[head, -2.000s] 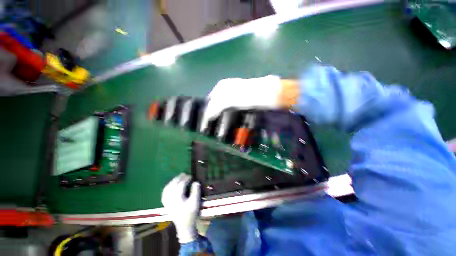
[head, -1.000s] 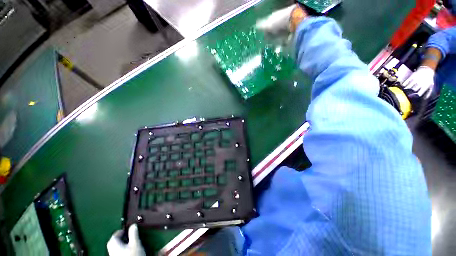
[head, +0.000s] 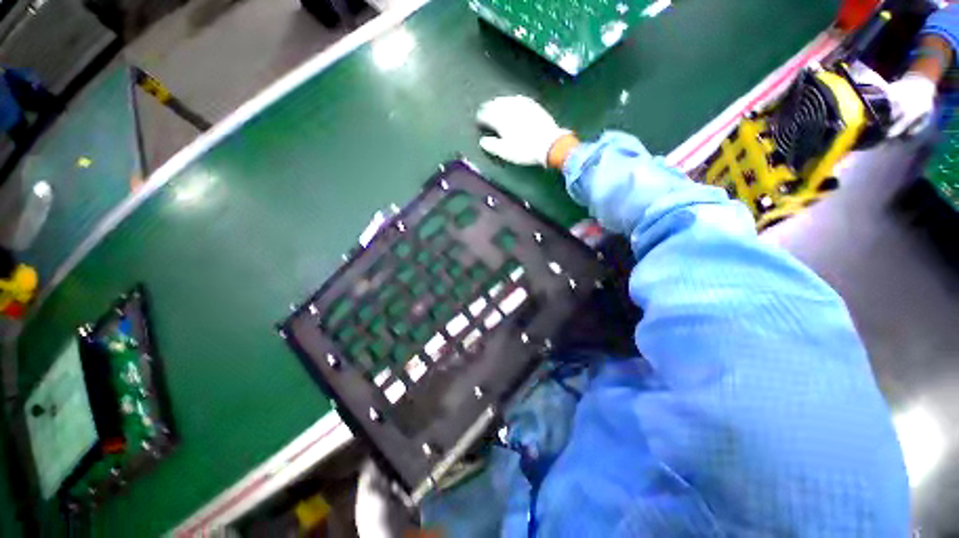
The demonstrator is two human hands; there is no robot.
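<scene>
The black carrier [head: 415,305], a flat frame with a grid of cut-outs, is empty and lies turned across the near belt rail, its near part past the edge. My left hand [head: 375,507], white-gloved, grips its near left corner; most of the fingers are hidden. My right hand [head: 521,130], white-gloved, is empty with fingers loosely apart above the belt beyond the carrier. A green circuit board [head: 568,29] with shiny solder points up lies farther off at the top edge, apart from my right hand.
At left on the green belt [head: 226,263] is another carrier [head: 158,410] with a board and a pale cover sheet [head: 61,420]. A yellow-and-black caged fan [head: 804,131] stands at right by the rail. Another person's gloved hand [head: 910,103] is beside it.
The green board has been let go and lies farther away; my right hand has come back from it. The carrier has turned and shifted over the near rail with my left hand.
</scene>
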